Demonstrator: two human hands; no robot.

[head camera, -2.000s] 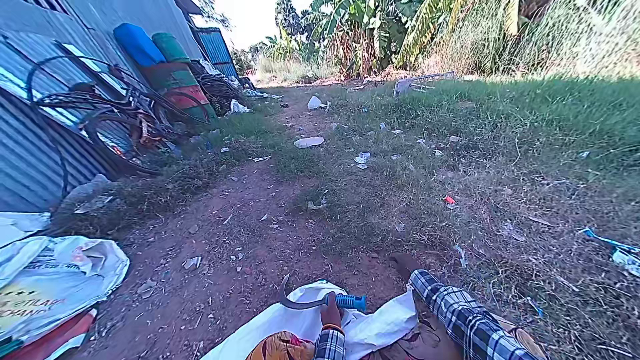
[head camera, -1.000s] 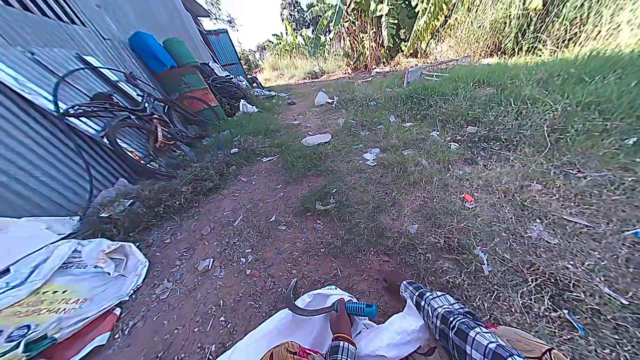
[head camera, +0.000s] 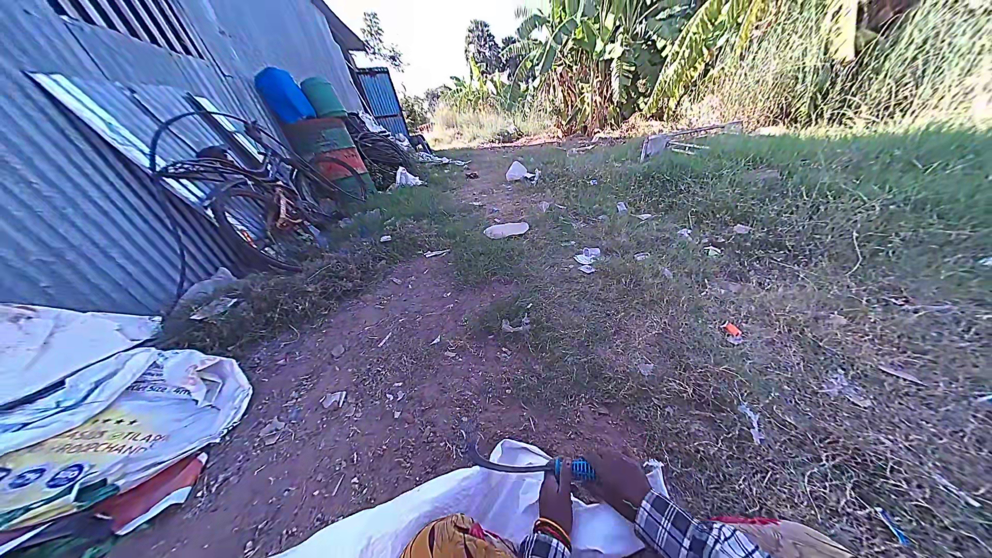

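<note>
My left hand [head camera: 556, 500] is closed around the blue handle of a sickle [head camera: 508, 466], near the bottom middle of the head view. The sickle's curved dark blade points left, over the upper edge of a white woven sack [head camera: 434, 496] spread across my lap. My right hand [head camera: 620, 482], in a checked sleeve, lies at the right end of the handle; its fingers are partly hidden, so its grip is unclear. Patterned yellow-brown cloth [head camera: 457, 539] shows below my left wrist.
Printed sacks [head camera: 124, 434] lie at the left. A bicycle [head camera: 263, 221] and metal drums [head camera: 329, 147] lean by a corrugated metal wall [head camera: 93, 194]. A dirt path [head camera: 372, 364] with scattered litter runs ahead, grass [head camera: 852, 201] to its right and banana plants [head camera: 597, 70] behind.
My right hand has moved left to the sickle's handle from beside the sack. My left hand keeps hold of the handle.
</note>
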